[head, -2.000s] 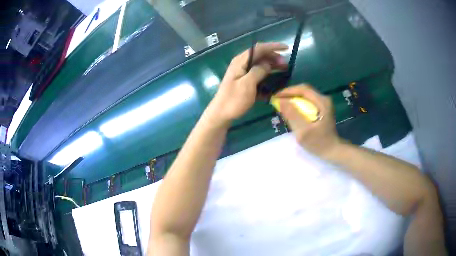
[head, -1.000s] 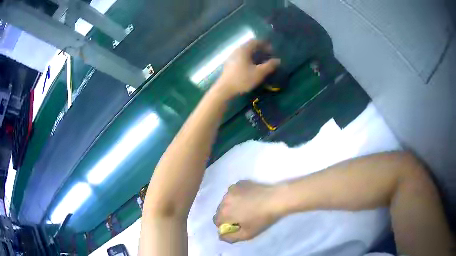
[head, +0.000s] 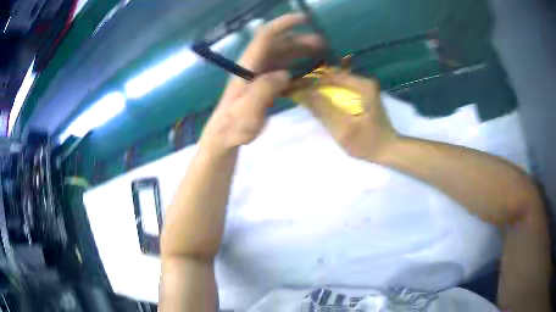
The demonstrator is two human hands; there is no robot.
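Observation:
My left hand [head: 253,91] is bare and grips a black phone middle frame [head: 222,59], held tilted above the green belt. The frame's open window faces me, and my fingers cover part of it. My right hand [head: 353,113] is closed around a yellow-handled tool [head: 340,99]. It is close against the end of the held frame, where a thin yellow-orange strip [head: 317,74] shows. The tool's tip is blurred and I cannot tell whether it touches the frame.
Another black frame [head: 139,216] lies on the white cloth [head: 341,207] at the left. The green conveyor [head: 164,106] runs across behind the cloth, with blurred frames along its near edge. A grey panel [head: 536,79] stands at the right. Dark equipment [head: 30,201] is at the far left.
My left hand has lifted a frame off the belt and brought it nearer. My right hand has moved up from the cloth to the frame with the yellow tool. The view has shifted.

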